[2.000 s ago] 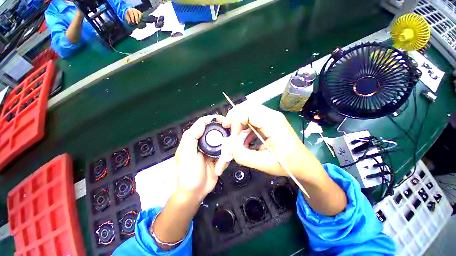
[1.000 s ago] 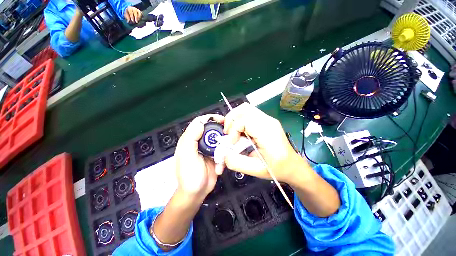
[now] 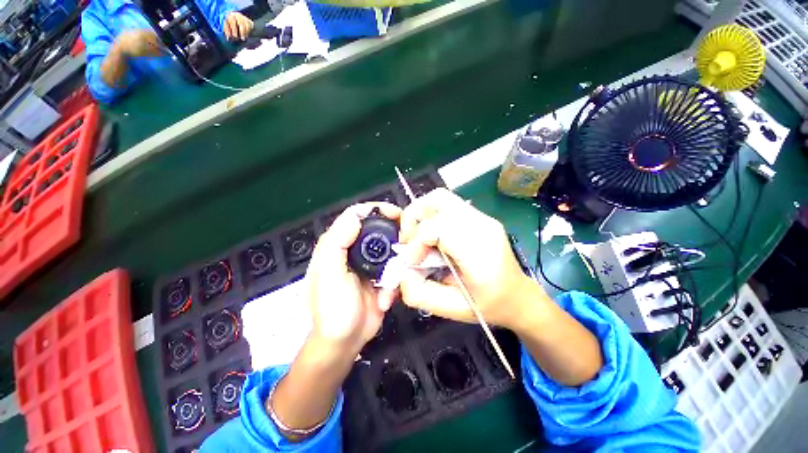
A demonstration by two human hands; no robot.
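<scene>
My left hand (image 3: 341,292) holds a round black unit (image 3: 375,247) with a ringed centre, its face turned up. My right hand (image 3: 465,257) pinches a small white wipe (image 3: 396,268) against the unit's right edge. A long thin tan stick (image 3: 479,316) also sits in my right hand, crossing it from upper left to lower right. The black foam tray (image 3: 275,273) lies below my hands, with round units in its pockets. A flat white sheet (image 3: 270,329) lies on the tray, partly hidden by my left hand and forearm.
Red trays (image 3: 80,363) lie at the left. A bottle (image 3: 530,162) stands beside a black fan (image 3: 651,152); a yellow fan (image 3: 728,58) is behind. A power strip (image 3: 633,281) with cables and a white parts tray (image 3: 740,372) are at the right. Another person's blue sleeve (image 3: 104,53) shows at upper left.
The unit's face, bright with glare two seconds ago, now looks dark. The stick's lower end has swung down and left with my right hand. The other person's arm has moved.
</scene>
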